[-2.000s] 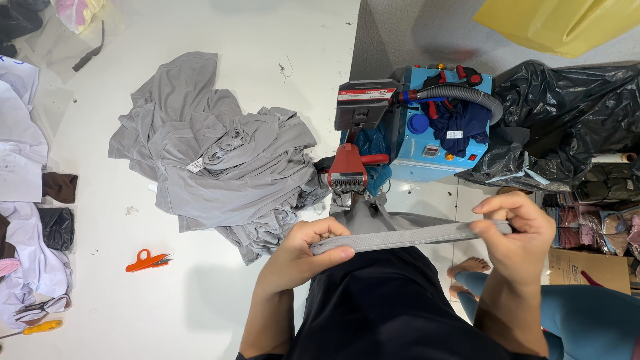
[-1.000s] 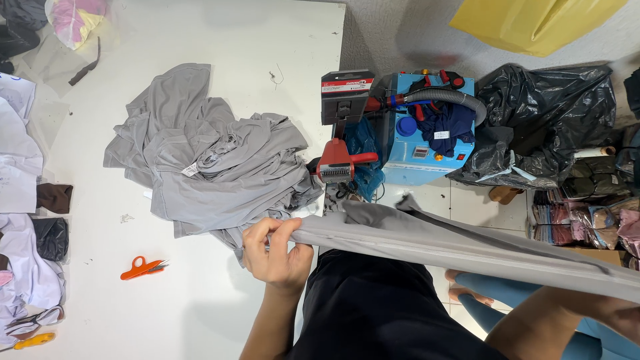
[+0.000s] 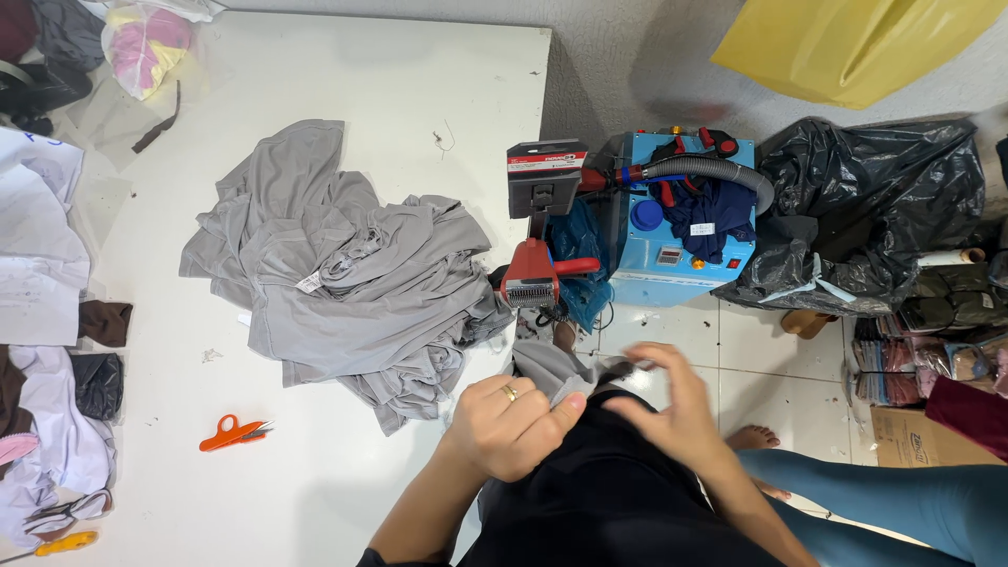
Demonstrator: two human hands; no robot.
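My left hand (image 3: 512,425), with a ring on one finger, is closed around a bunched piece of grey fabric (image 3: 551,370) near the table's edge. Just right of it, my right hand (image 3: 673,398) is held with fingers and thumb apart, slightly blurred, and nothing shows in its grasp. Part of the grey piece hangs behind both hands, so its full shape is hidden. A heap of grey garments (image 3: 354,291) with a small white tag lies on the white table (image 3: 378,79). Orange-handled thread snips (image 3: 235,433) rest at its lower left.
A red device with metal teeth (image 3: 529,276) stands at the table's edge, beside a light blue machine (image 3: 677,260) with a grey hose. Black plastic bags (image 3: 850,205) lie beyond. Another person's legs (image 3: 882,496) are at lower right. White cloths and papers (image 3: 39,236) line the left.
The grey strip stretched between my hands is now bunched in my left hand. My right hand has come back from the far right, let go of the fabric and opened.
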